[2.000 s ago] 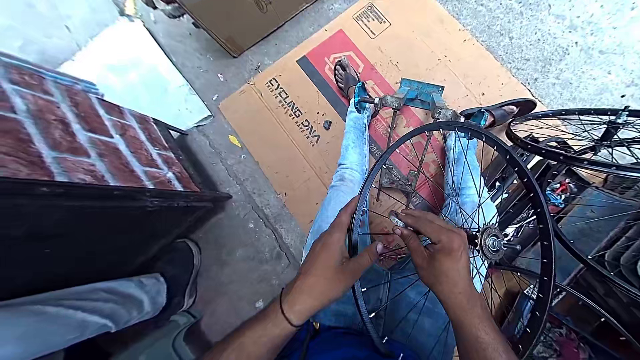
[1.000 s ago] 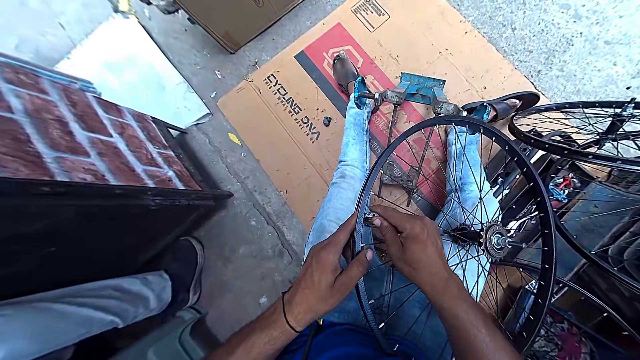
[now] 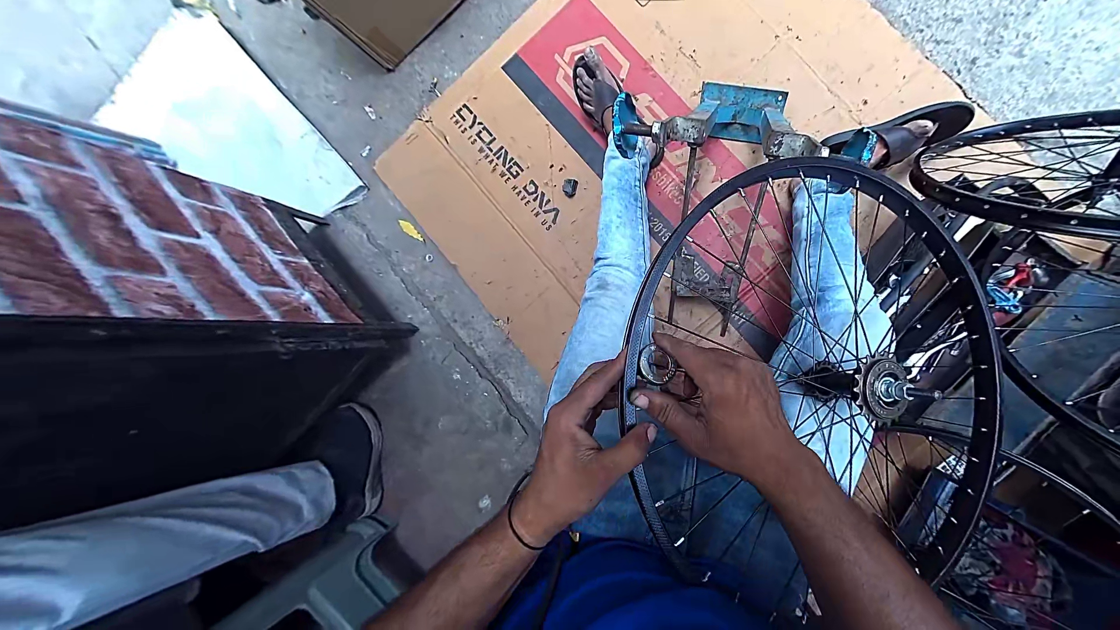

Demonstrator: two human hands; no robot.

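Observation:
A spoked bicycle wheel [image 3: 987,350] with a black rim stands over my lap, its hub and sprocket [image 3: 882,391] on the right side. My left hand [image 3: 582,446] holds the rim's left side, fingers partly hidden behind it. A small round metal spoke wrench [image 3: 656,364] is between the fingers of my right hand [image 3: 726,407], close to the inner edge of the rim. Beyond the wheel, a blue and grey metal wheel stand [image 3: 744,112] lies between my feet.
Cardboard [image 3: 490,227] covers the ground under my feet. More bicycle wheels [image 3: 1032,214] lie at the right. On the left are a brick-patterned box [image 3: 175,236] and another person's leg and dark shoe [image 3: 350,459]. A grey plastic stool [image 3: 324,577] stands at the lower left.
My right hand moved left from the spokes toward the rim between the first and second frames, and stays near the rim with the metal tool. My left hand remains at the rim.

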